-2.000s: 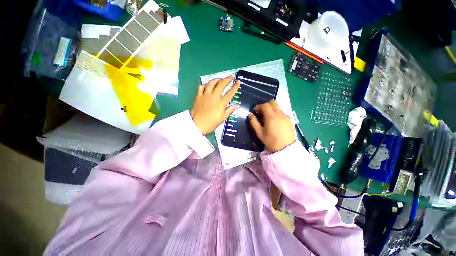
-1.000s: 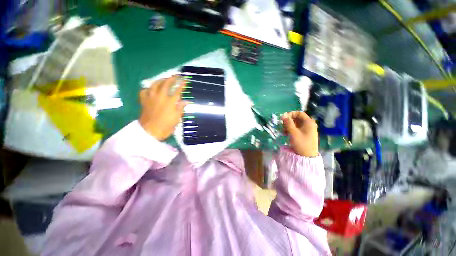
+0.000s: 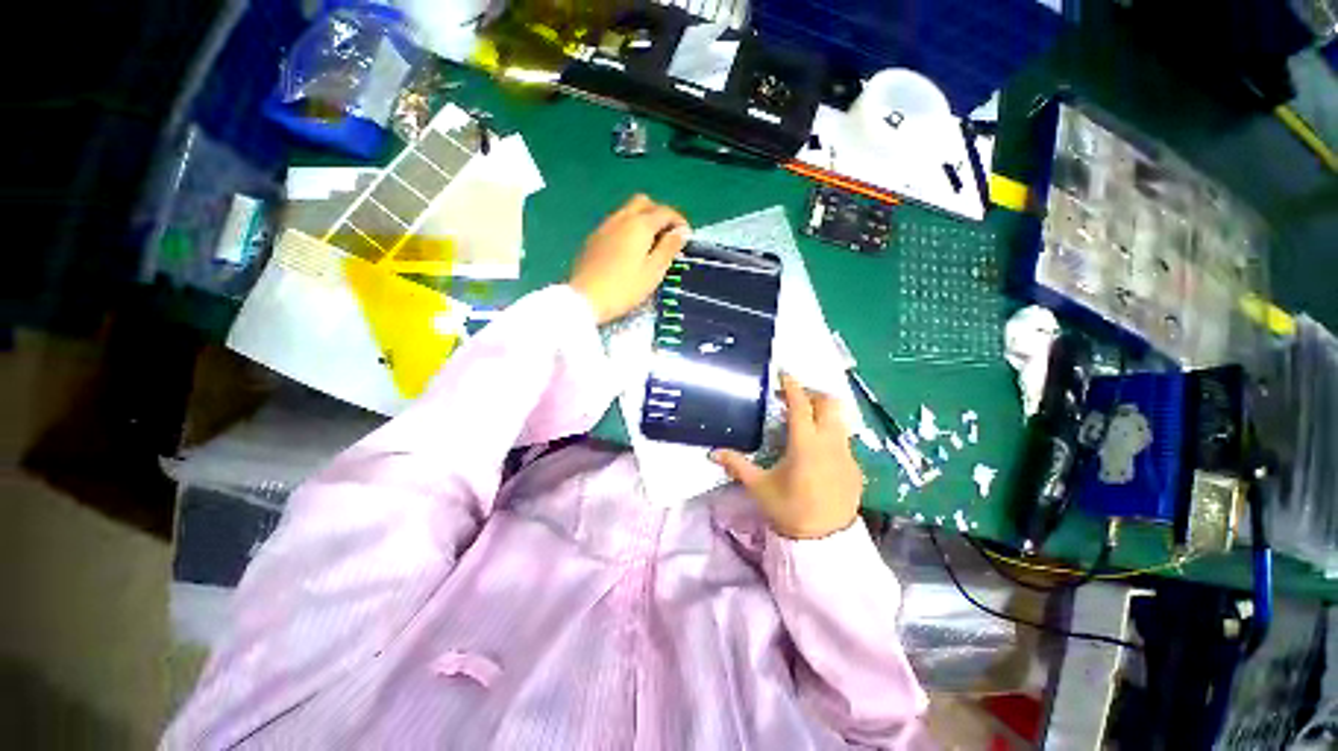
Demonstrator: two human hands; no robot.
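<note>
The display module [image 3: 713,345], a black glossy slab lit with rows of small text, lies face up on a silvery bubble-wrap sheet [image 3: 810,316]. My left hand [image 3: 628,261] is at its upper left corner, fingers bent at the edge; whether it grips the edge cannot be told. My right hand [image 3: 804,467] is at the lower right corner, thumb and fingers spread around it, with nothing seen in it. A bright reflection crosses the lower part of the screen.
Yellow film [image 3: 407,326] and white papers lie at left. A small dark board [image 3: 848,219], a clear dotted mat [image 3: 947,286] and white scraps [image 3: 939,440] lie right. A thin dark tool [image 3: 880,407] lies beside the scraps. A parts tray [image 3: 1123,235] stands far right.
My right hand has come back from the scraps to the display's lower right corner. My left hand has moved up to the upper left corner. The view has swung back left.
</note>
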